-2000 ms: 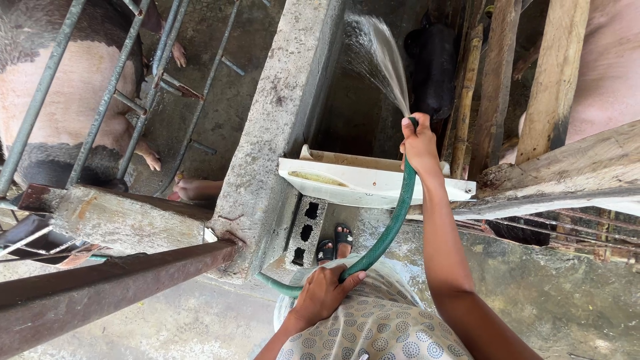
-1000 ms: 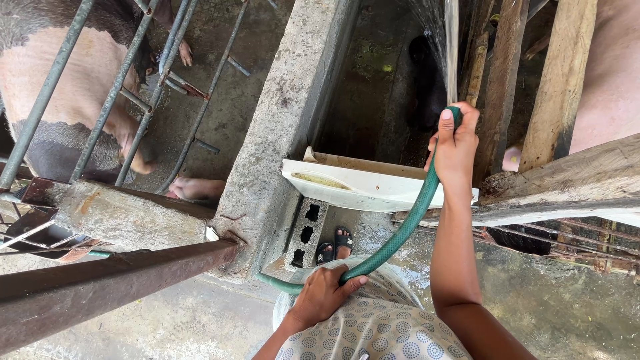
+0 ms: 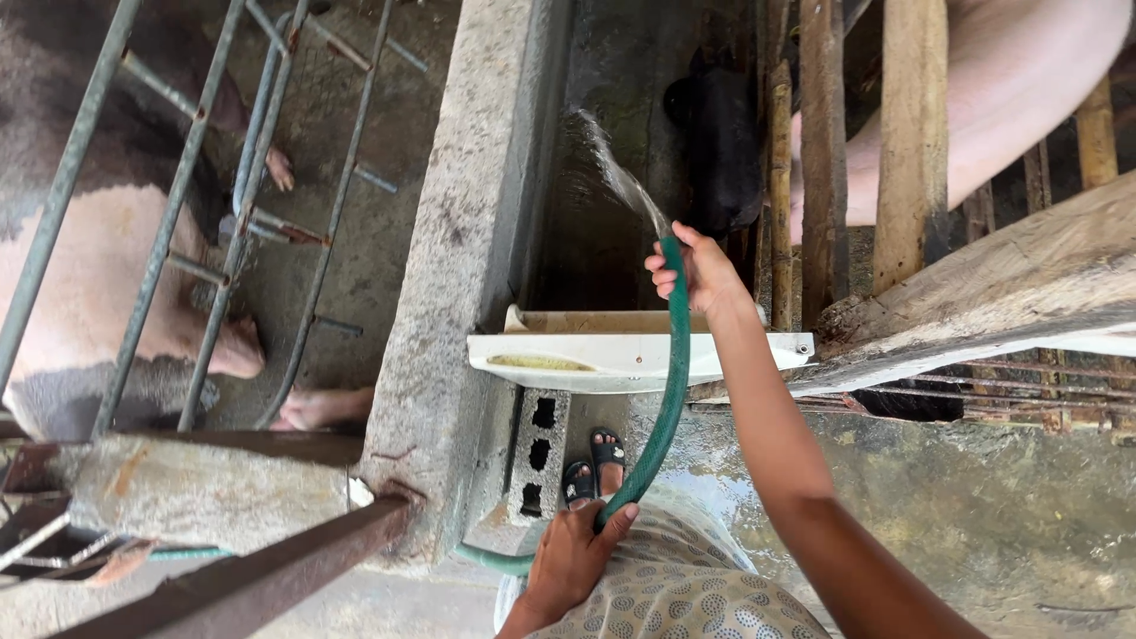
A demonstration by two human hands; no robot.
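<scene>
My right hand grips a green garden hose close to its outlet, above the white panel. From the outlet a stream of water arcs up and left onto the wet floor of the narrow pen. Lower down, my left hand is closed around the same hose, which curves between both hands and runs off leftward behind the wrist. A dark pig is in the pen, just right of the water. Below my right hand the white panel spans the end of the pen.
A concrete wall borders the pen on the left, with metal bars and a large pig beyond. Wooden slats stand at right, a pink pig behind them. A hollow block lies beside my sandaled feet. A rusty beam crosses lower left.
The water stream, which rose nearly straight a second ago, now bends to the left. My right hand has moved lower and its grip has turned. My left hand keeps its hold on the hose.
</scene>
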